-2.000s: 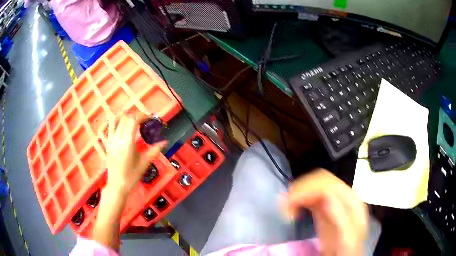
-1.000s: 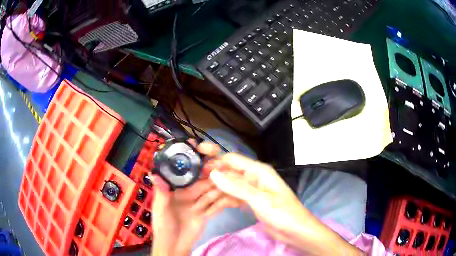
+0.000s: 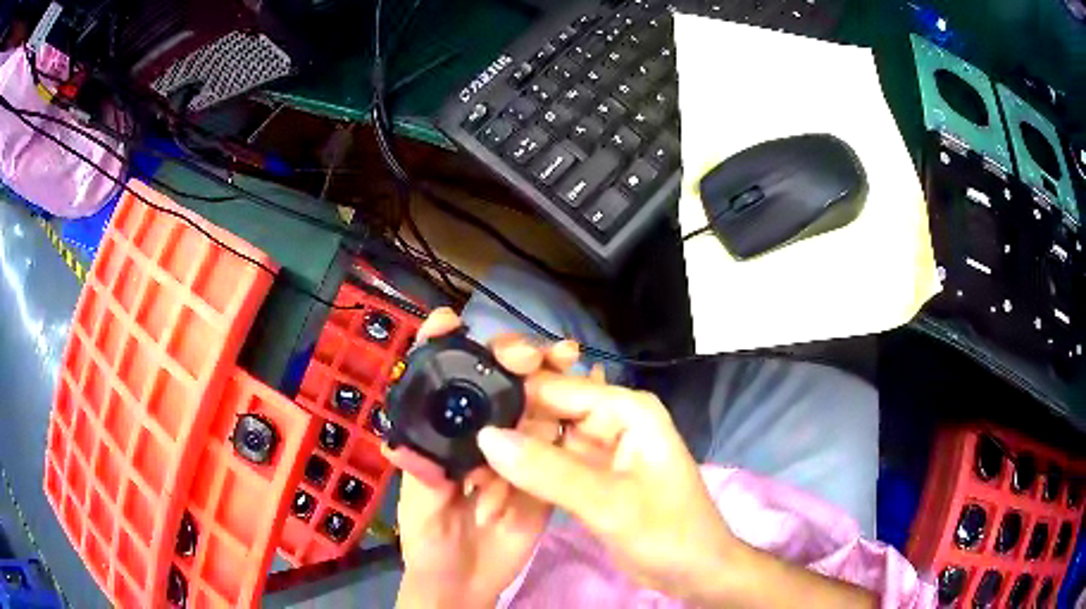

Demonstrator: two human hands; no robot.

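Observation:
A round black smartwatch body (image 3: 450,402) is held up above the lap, its back with the sensor window facing the camera. My left hand (image 3: 467,523) holds it from below and behind, with fingertips at its rim. My right hand (image 3: 625,464) holds its right side, with the thumb at the lower right edge and fingers at the upper right. At left, an empty-pocketed orange-red tray (image 3: 141,393) lies tilted over another tray (image 3: 238,506) that holds a few watch bodies. A further tray (image 3: 339,446) beside them holds several more.
A black mouse (image 3: 786,194) rests on a pale yellow sheet (image 3: 810,312), beside a keyboard (image 3: 584,119). The test fixture (image 3: 1000,238) has green lids (image 3: 962,101). Another red tray (image 3: 949,476) with watches is at lower right. Thin cables (image 3: 387,131) cross the bench edge. A pink-clothed person (image 3: 54,149) shows at upper left.
My hands came together over the lap, and the watch body moved from the trays into both hands. Over the last second it has shifted slightly right, its back now facing the camera more squarely.

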